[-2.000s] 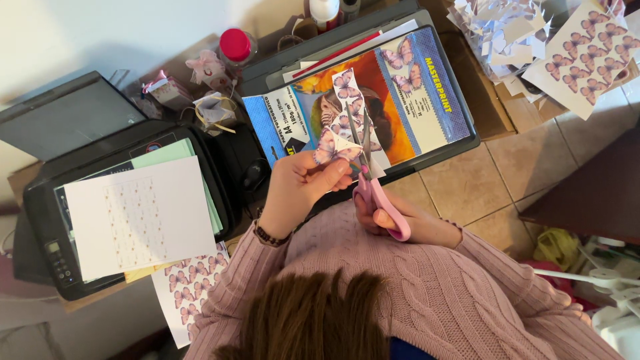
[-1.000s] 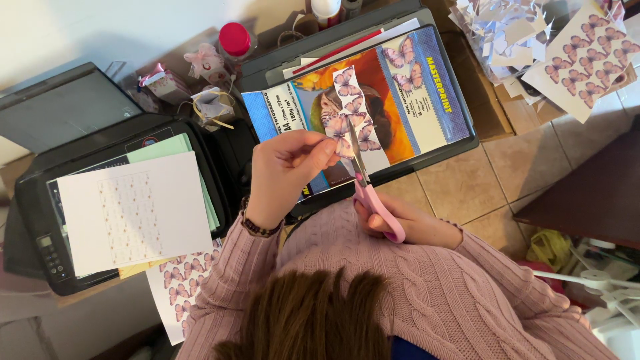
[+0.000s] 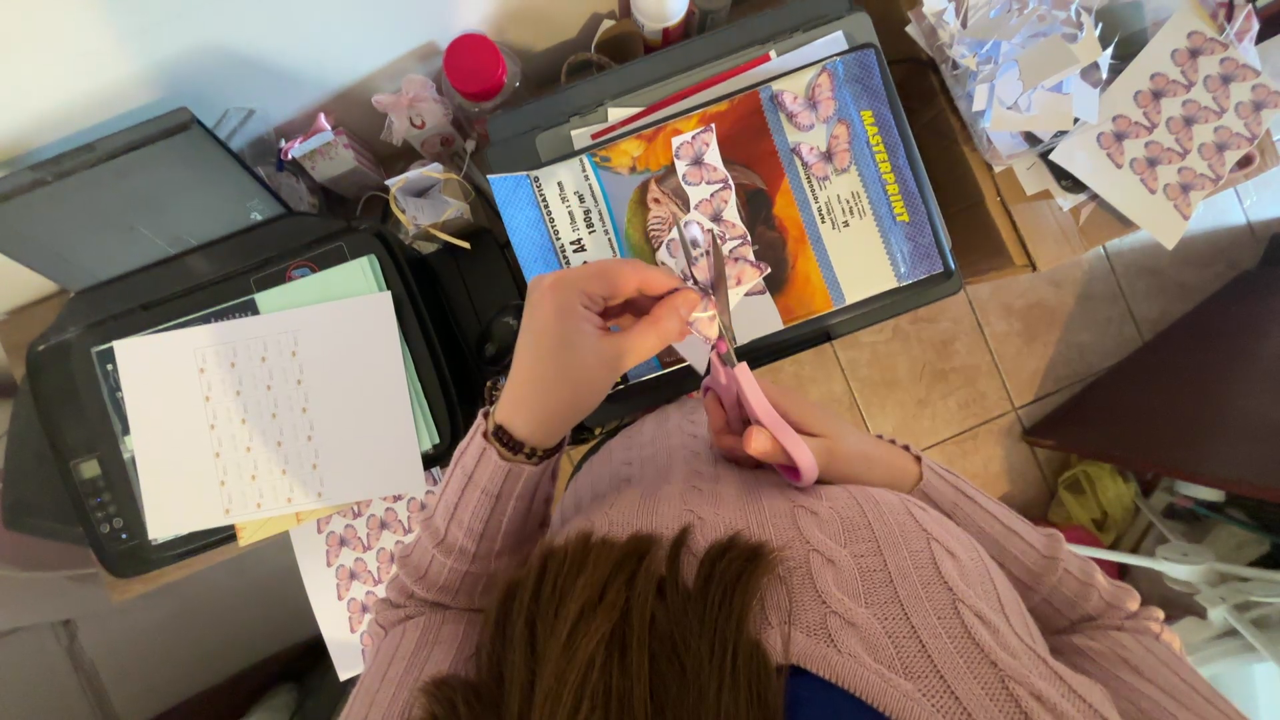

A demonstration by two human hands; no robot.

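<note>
My left hand (image 3: 595, 345) pinches a small printed paper butterfly (image 3: 703, 318) between thumb and fingertips. My right hand (image 3: 800, 430) holds pink-handled scissors (image 3: 765, 410), their blades parted and pointing away from me beside my left fingertips. Just past the blades a strip of paper printed with butterflies (image 3: 703, 165) lies over a Masterprint photo paper pack (image 3: 900, 180); whether the pinched piece is joined to it I cannot tell. Two cut-out butterflies (image 3: 806, 100) rest on the pack's right part.
At left, a printer (image 3: 75, 430) bears stacked sheets (image 3: 260, 420). A butterfly sheet (image 3: 330, 590) hangs below it. Small decorated boxes (image 3: 335, 160) and a red-lidded jar (image 3: 475, 68) stand behind. Paper scraps (image 3: 1040, 70) and another butterfly sheet (image 3: 1180, 120) are at upper right, above the tiled floor (image 3: 900, 370).
My left hand has shifted slightly from its place a second ago, its fingertips now nearer the scissor pivot. The scissor blades are spread wider than a second ago.
</note>
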